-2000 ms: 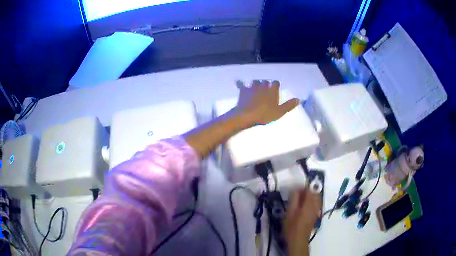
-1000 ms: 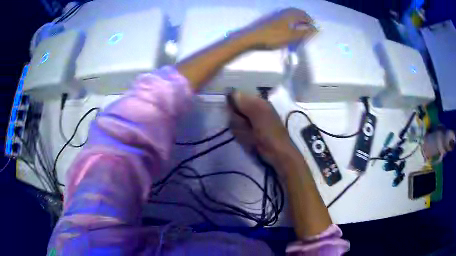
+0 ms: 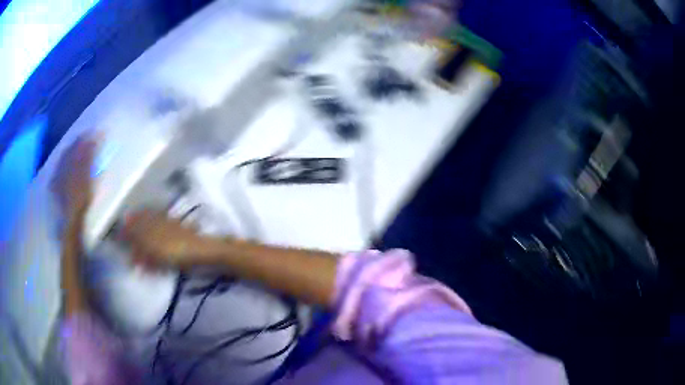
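Observation:
The view is strongly blurred and tilted. My left hand [image 3: 77, 169] is at the far left, on or just over a white projector unit [image 3: 124, 162]. My right hand [image 3: 161, 239] is at the near side of the units, fingers bent; whether it holds a plug or cable is hidden by blur. A black remote control [image 3: 300, 171] lies on the white table right of my right hand. A second dark remote [image 3: 333, 107] lies beyond it. Black cables [image 3: 244, 338] lie tangled below my right forearm.
Small black adapter pieces [image 3: 389, 83] lie near the table's far right end. A dark phone [image 3: 452, 63] lies at the corner by a green and yellow edge. Beside the table's right edge is a dark bin [image 3: 556, 203] with glossy, bagged-looking contents.
The camera has swung and tilted to the right, bringing the bin into view. Both hands now show at the left of the picture; the remotes have stayed on the table.

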